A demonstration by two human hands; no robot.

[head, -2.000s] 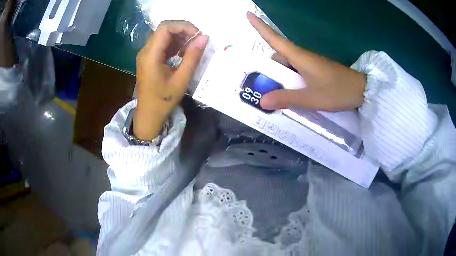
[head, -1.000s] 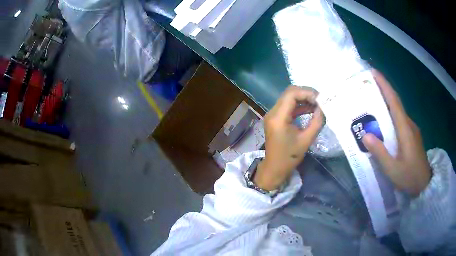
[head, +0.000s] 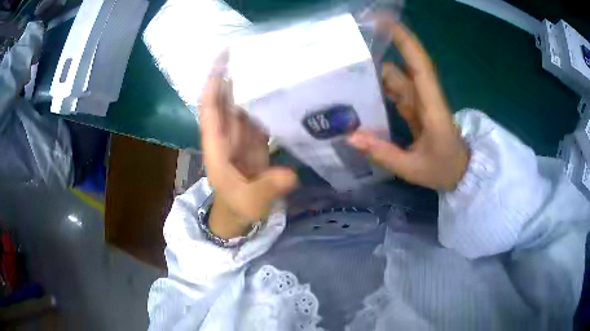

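A white smartwatch retail box (head: 284, 110) with a dark blue watch face printed on it is held up in front of me, between my two hands, blurred by motion. My left hand (head: 236, 142) is at its left side, fingers up along the edge and thumb apart. My right hand (head: 424, 123) is at its right side, thumb near the printed watch and fingers around the far right corner. Some clear film seems to show at the box's upper right. A glaring white stack of poly bags (head: 184, 39) lies behind my left hand.
The green bench (head: 479, 71) spreads beyond. White unprinted inserts (head: 97, 58) lie at upper left. Printed watch boxes (head: 566, 55) stand along the right edge. An open brown carton (head: 139, 194) is below the left bench edge. Another person's sleeve (head: 26, 61) shows at far left.
The view has swung back to the right. The box has been raised and turned crosswise. My left hand has left its pinch at the box's end and opened along its side.
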